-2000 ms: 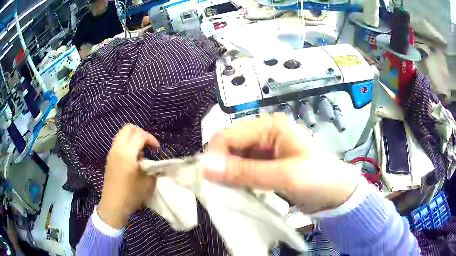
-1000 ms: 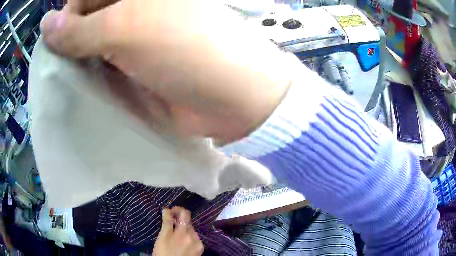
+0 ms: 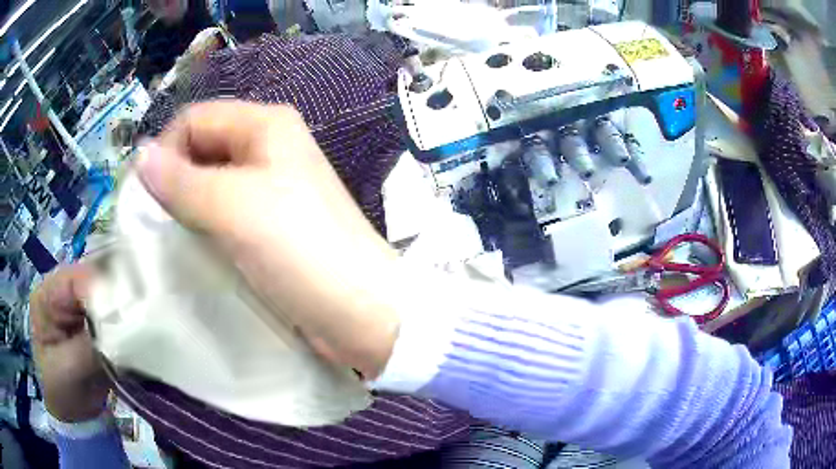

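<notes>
My right hand [image 3: 266, 201] reaches across to the left and pinches the upper edge of a cream fabric piece [image 3: 211, 321]. My left hand [image 3: 69, 339], at the far left, grips the same piece at its left edge; its fingertips are partly hidden and blurred. The cream piece lies against pinstripe fabric [image 3: 385, 426] that hangs below it over the lap. A large heap of pinstripe fabric [image 3: 321, 82] is behind my hands. The white overlock machine [image 3: 550, 87] stands right of them, with more cream cloth [image 3: 426, 220] at its left front.
Scissors with red loop handles [image 3: 689, 275] lie right of the machine front. A dark phone [image 3: 744, 211] lies on cream cloth at the right. A blue crate [image 3: 807, 343] is at the lower right. A red box [image 3: 742, 78] stands at the upper right. A person [image 3: 174, 37] is at the upper left.
My right hand has drawn back from close to the camera, uncovering the machine and scissors. My left hand has moved from the lower middle to the far left and now holds the cream fabric.
</notes>
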